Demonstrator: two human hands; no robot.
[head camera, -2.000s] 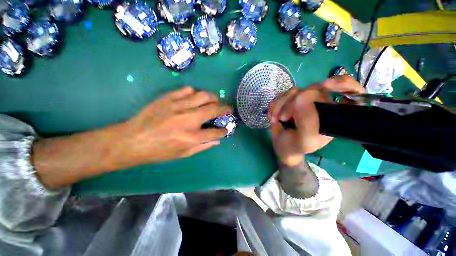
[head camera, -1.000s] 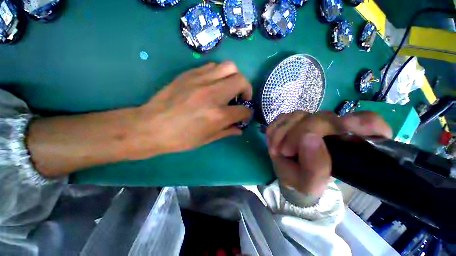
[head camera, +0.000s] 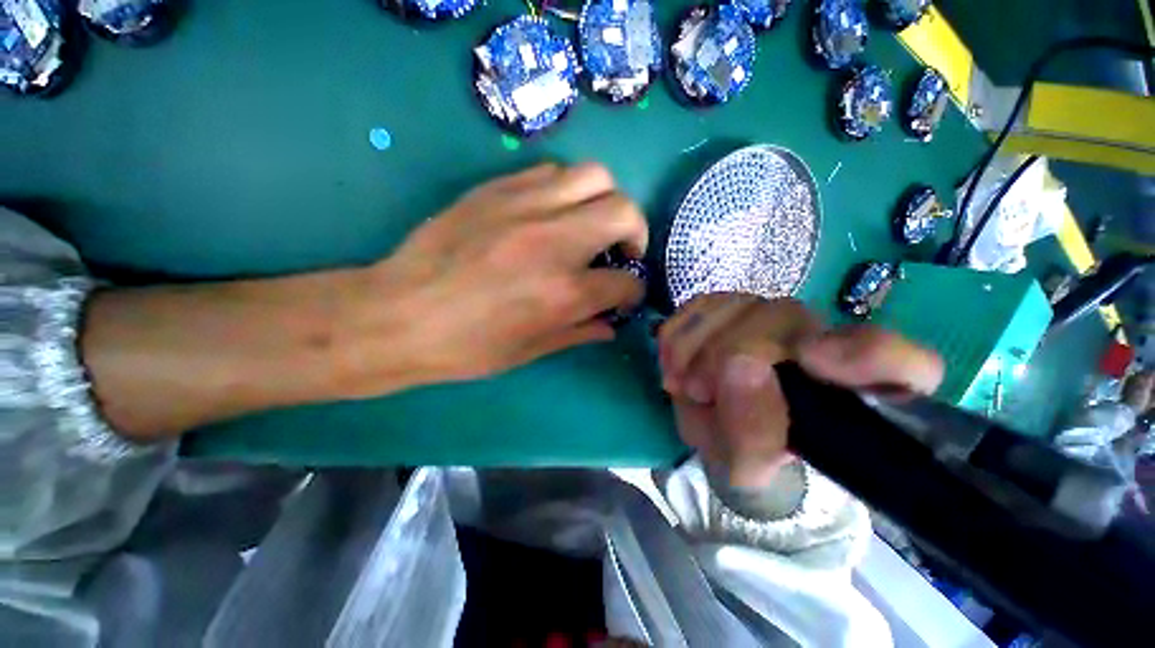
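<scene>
My left hand (head camera: 519, 266) reaches in from the left and holds a small dark-rimmed circuit-board module (head camera: 624, 281) between thumb and fingers on the mat; most of the module is hidden. My right hand (head camera: 760, 386) is closed around a thick black electric screwdriver (head camera: 963, 487), whose body runs to the lower right. Its tip points left toward the module; whether it touches cannot be told. The round silver screw dish (head camera: 745, 225) with a dot grid and many small screws lies just beyond my right hand.
Several blue round modules (head camera: 528, 79) lie along the far side of the green mat (head camera: 304, 177), and two more at right near a teal box (head camera: 969, 332). A crumpled clear bag (head camera: 1013, 222), black cable and yellow strips (head camera: 1092, 117) are at right.
The screwdriver has swung from pointing rightward to slanting down right, its tip now at the module. The view has shifted, so the dish shows more fully. My left hand still holds the module.
</scene>
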